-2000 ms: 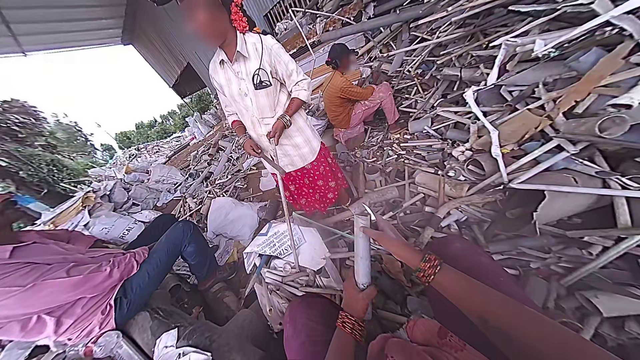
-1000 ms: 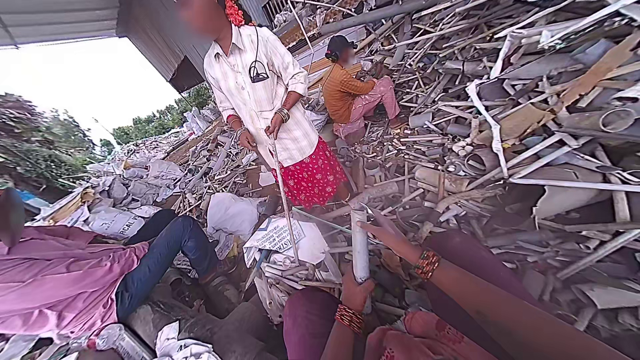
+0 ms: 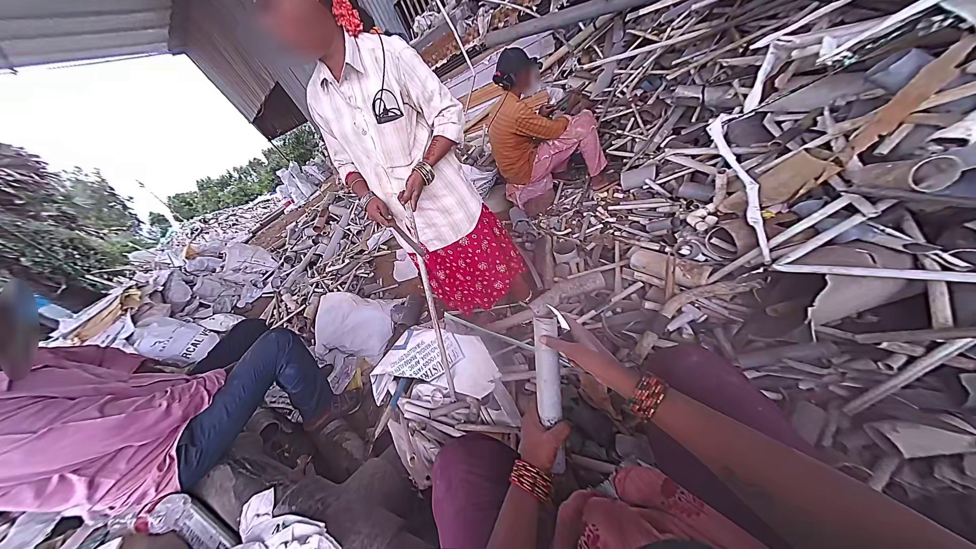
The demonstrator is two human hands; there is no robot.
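Note:
My left hand (image 3: 543,438) is closed round the lower part of a pale grey plastic pipe (image 3: 547,374), which stands nearly upright above my lap. My right hand (image 3: 591,354) is at the pipe's top end, with a thin, pale, blade-like piece (image 3: 559,316) rising by its fingers; its exact grip is unclear. Beaded bangles circle both wrists. Beyond the pipe, to the left, a printed white sack (image 3: 438,362) lies with several pipe pieces (image 3: 435,412) in and around it.
A standing person (image 3: 396,137) holds a long thin stick (image 3: 435,328) in front of me. Another person (image 3: 534,130) sits farther back. At left a person in a pink shirt (image 3: 99,427) sits close by. Heaped scrap pipes (image 3: 823,229) cover the right side; a plastic bottle (image 3: 191,518) lies lower left.
The standing person and the stick have shifted slightly. My left hand stays round the pipe and my right hand stays near its top.

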